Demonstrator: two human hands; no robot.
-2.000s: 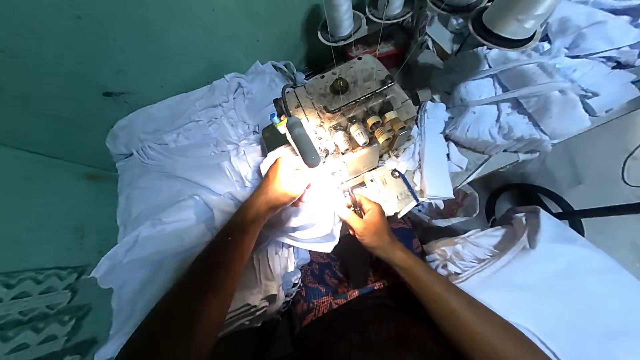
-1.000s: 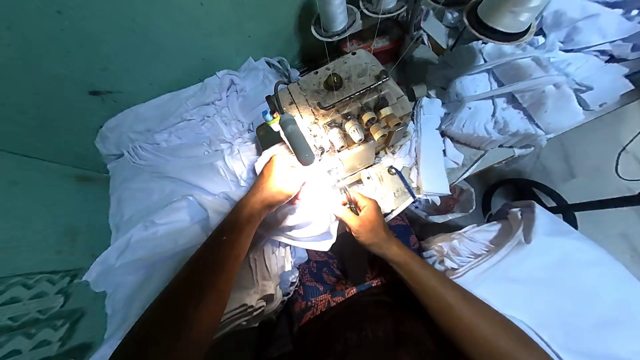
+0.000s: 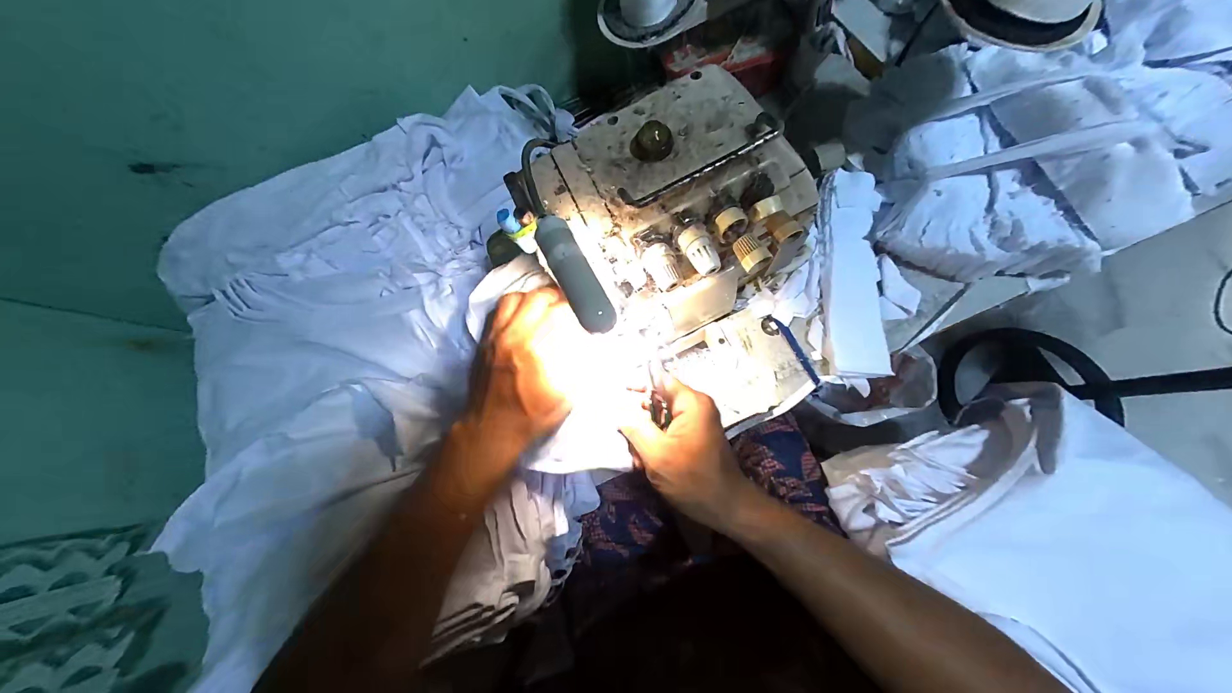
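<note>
An overlock sewing machine (image 3: 674,154) with several tension dials stands in the middle, a grey lamp (image 3: 576,274) fixed over its needle area. Strong glare hides the needle and presser foot. My left hand (image 3: 520,371) lies on white fabric (image 3: 582,438) just left of the needle area, its fingers partly lost in the light. Close to the machine's front edge, my right hand (image 3: 679,448) grips a small dark metal tool (image 3: 660,406), perhaps thread snips, and its fingertips are at the edge of the same fabric.
Piled white cloth (image 3: 318,318) covers the left side against a green wall (image 3: 289,77). Stacked white pieces (image 3: 1020,164) lie at the upper right, near a thread cone's holder (image 3: 1020,24). More white fabric (image 3: 1078,539) is at the lower right, below a black ring (image 3: 1030,337).
</note>
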